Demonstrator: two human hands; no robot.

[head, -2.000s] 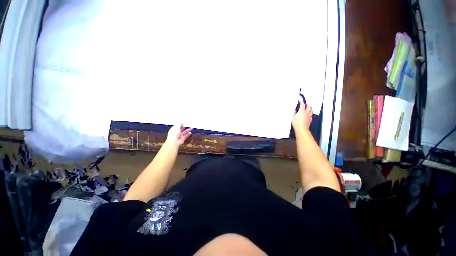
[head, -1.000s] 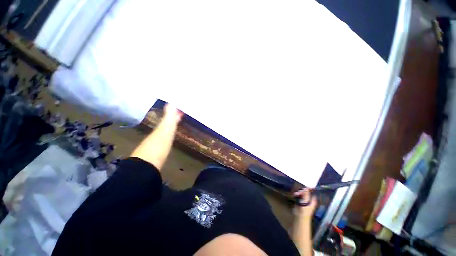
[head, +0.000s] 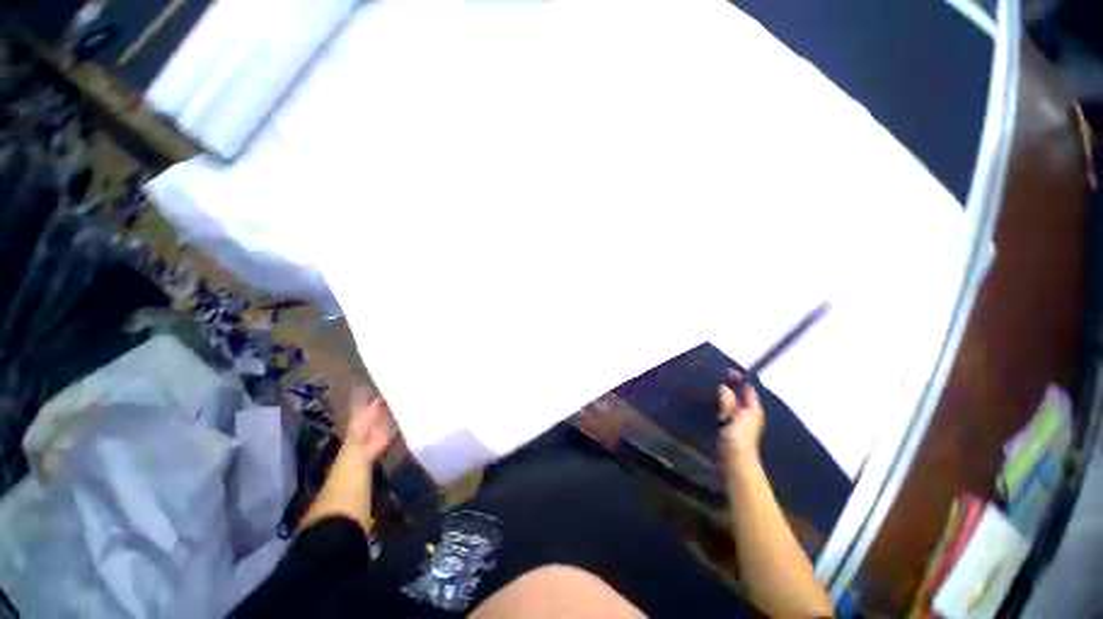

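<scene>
A large bright white paper (head: 581, 206) covers most of the table, its near left corner hanging over the front edge by my body. My left hand (head: 370, 426) is at the paper's left edge, blurred; whether its fingers grip the edge I cannot tell. My right hand (head: 741, 417) holds dark shears (head: 792, 343) by the handles, blades pointing up and right over the paper. Black fabric (head: 786, 429) shows below the paper around my right hand.
Pale rail (head: 994, 157) runs along the right side, with brown table (head: 1028, 278) and coloured papers (head: 1038, 450) beyond. White-topped lays (head: 248, 67) lie upper left. Dark fabric (head: 877, 73) is at the far right. Scraps and crumpled pale plastic (head: 145, 466) are on the floor at left.
The view has turned. The paper's near edge has shifted toward my body and left, uncovering more black fabric at right. My left hand is lower; the shears now point over the paper.
</scene>
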